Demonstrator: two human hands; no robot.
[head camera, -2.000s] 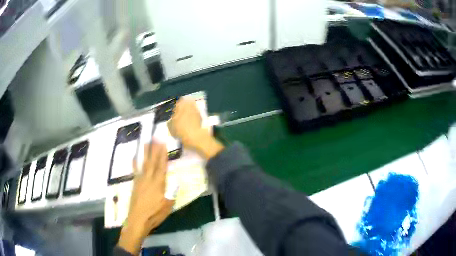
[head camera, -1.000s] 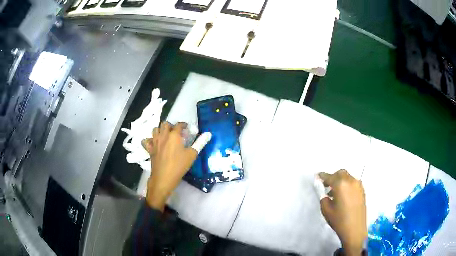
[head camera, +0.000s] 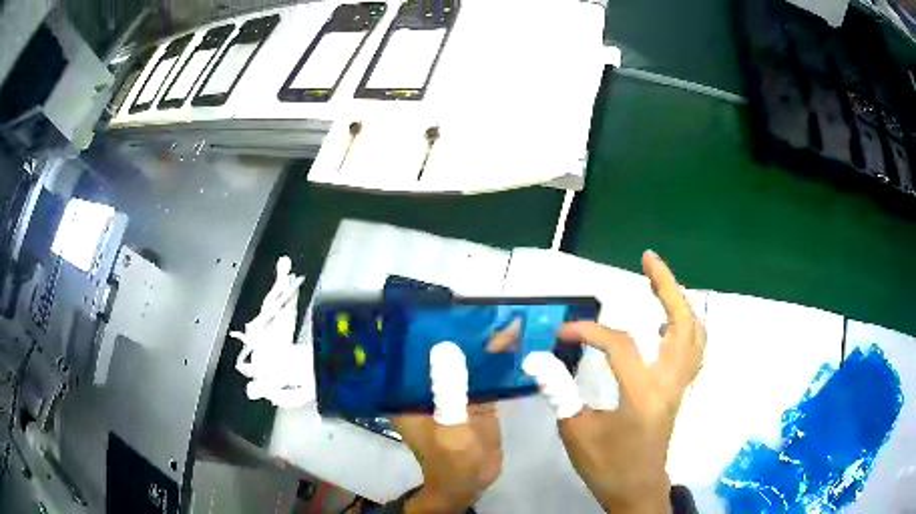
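A blue-filmed phone housing (head camera: 412, 366) is held sideways above the white mat, its black end with yellow dots to the left. My left hand (head camera: 457, 452) holds it from the near edge, its white-cotted thumb on the blue face. My right hand (head camera: 638, 402) is at the right end, white-cotted thumb and a finger at the film there, another finger raised. Whether it grips the housing or only the film is unclear. A second housing (head camera: 417, 289) lies on the mat, mostly hidden beneath the held one.
A white platform (head camera: 512, 100) with a row of middle frames (head camera: 407, 62) is at the back. Blue film pieces (head camera: 844, 422) lie right, a crumpled white heap (head camera: 271, 346) left beside the grey machine (head camera: 191, 231). A black tray (head camera: 824, 110) is far right.
The upper housing has been picked up from the mat and turned sideways in my left hand. My right hand has moved left onto its right end.
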